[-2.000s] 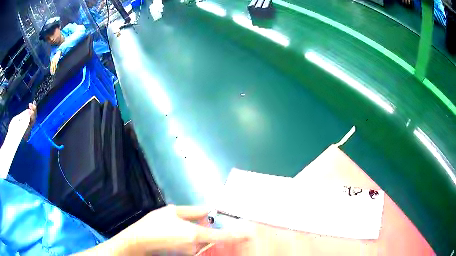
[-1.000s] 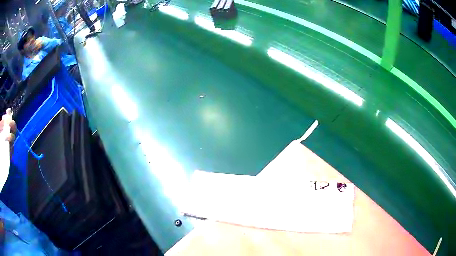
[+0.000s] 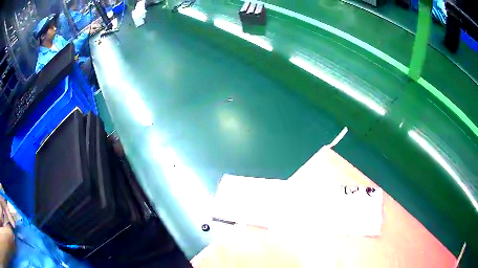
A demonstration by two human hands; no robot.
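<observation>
A white paper sheet (image 3: 304, 207) lies on the pale pink-orange mat (image 3: 414, 235) at the bench's near end. Small dark and reddish parts (image 3: 370, 191) sit near the sheet's right end. A thin dark strip (image 3: 224, 221) lies at its left edge, with a small round black part (image 3: 205, 227) on the green surface just beside it. Bare skin of a hand (image 3: 6, 235) shows at the far left edge beside a blue sleeve, cut off by the picture. I cannot tell whether it is my left or right hand, or both, or what it holds.
The long green bench (image 3: 194, 104) runs away ahead. A stack of black sheets or trays (image 3: 65, 167) stands at left, beside a blue crate (image 3: 47, 118) with black pieces. A person in blue (image 3: 50, 47) is beyond. A dark block (image 3: 252, 14) sits farther back; a green post (image 3: 420, 42) stands right.
The hand over the sheet's left edge has left the bench. The other hand, raised near the blue crate, is gone from there. Skin now shows only low at the left edge. The view has shifted.
</observation>
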